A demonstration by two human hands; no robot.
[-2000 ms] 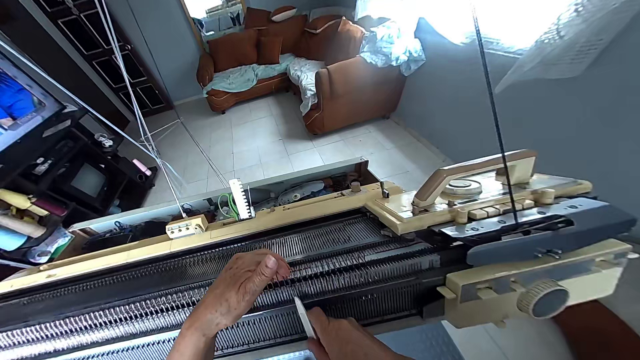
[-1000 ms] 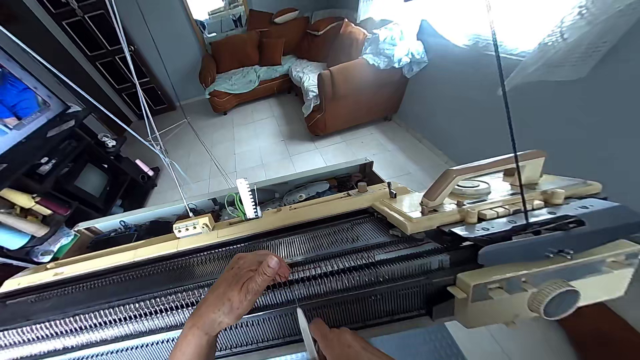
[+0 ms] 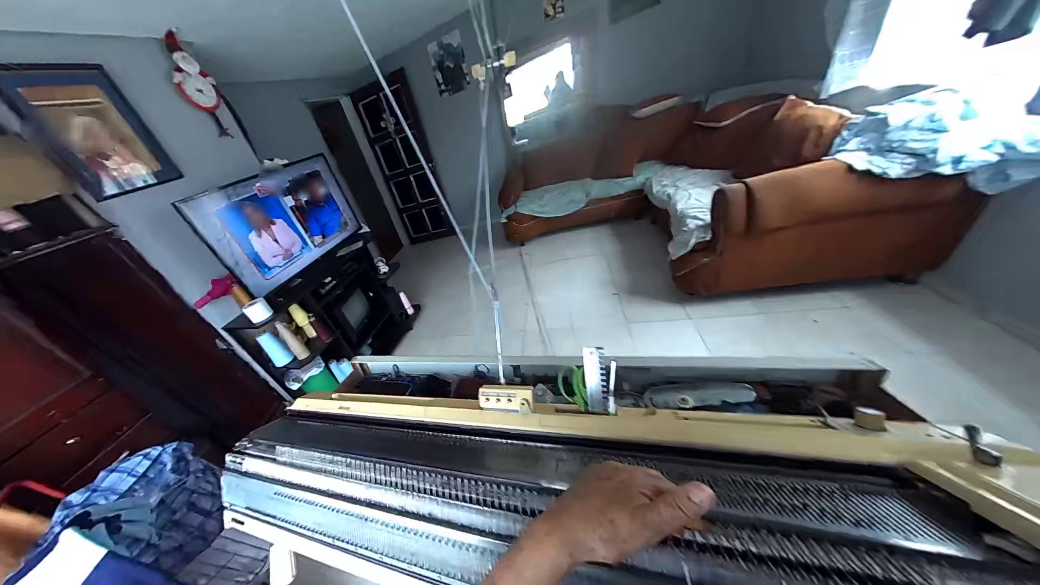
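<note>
My left hand (image 3: 621, 513) rests over the needle beds of a knitting machine (image 3: 422, 487), its fingers curled down toward the needles and its thumb pointing right. Whether its fingertips hold anything is hidden. My right hand is out of view. Behind the needle beds, a small cream yarn guide (image 3: 505, 398) sits on the machine's cream rear rail, with pale yarn (image 3: 497, 333) running up from it. Right of it stands a white toothed comb-like tool (image 3: 595, 380) beside a green coil (image 3: 574, 385).
An open tray (image 3: 707, 364) with assorted items runs behind the machine. Patterned cloth (image 3: 162, 504) lies at the lower left. Yarn cones (image 3: 291, 340) stand on a shelf below a television (image 3: 272, 219). A brown sofa (image 3: 845, 219) stands across the tiled floor.
The view has swung left and up. My right hand, which held a thin pale tool near the needle bed before, is now out of frame. My left hand remains over the needles.
</note>
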